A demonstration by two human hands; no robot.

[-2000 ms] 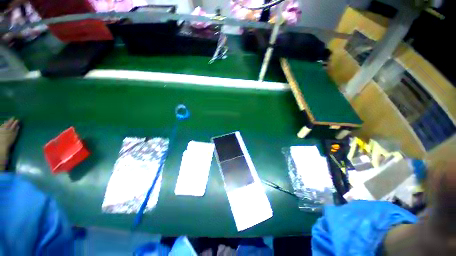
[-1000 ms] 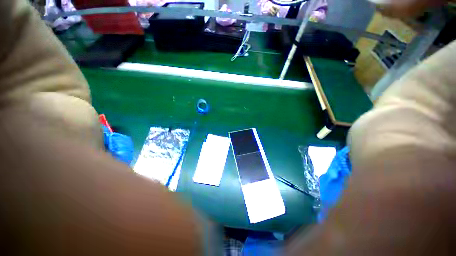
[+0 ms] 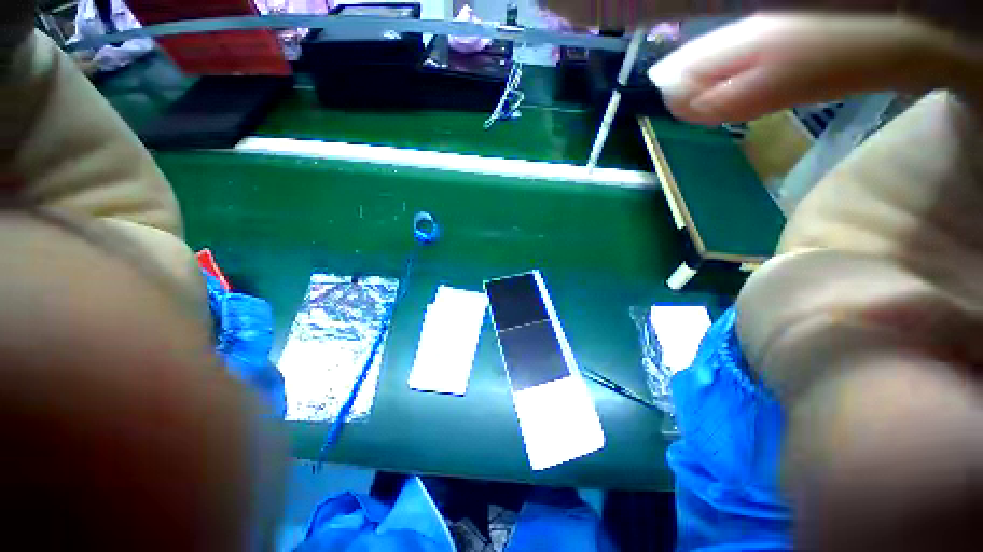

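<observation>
My left hand (image 3: 102, 313) is raised close to the camera, large and blurred, filling the left side; its fingers are hidden or cut off. My right hand (image 3: 873, 280) fills the right side just as close, with a fingertip at the top right; what it touches cannot be seen. On the green bench lie a silver bag (image 3: 336, 345), a white paper piece (image 3: 448, 340), a black-and-white strip (image 3: 539, 361) and a clear bag with a white sheet (image 3: 677, 334), partly behind the right sleeve. A blue wrist strap (image 3: 426, 228) lies with its cord across the silver bag.
A thin dark pointed tool (image 3: 617, 386) lies right of the strip. A red bin (image 3: 212, 267) is mostly hidden by my left hand. A green-topped stand (image 3: 717, 194) is at the right. A pale rail (image 3: 431, 161) crosses the bench. People in pink sit beyond it.
Both hands have come up close to the camera since two seconds ago. In the last second, a right-hand fingertip has come down into the upper right. The view has shifted slightly.
</observation>
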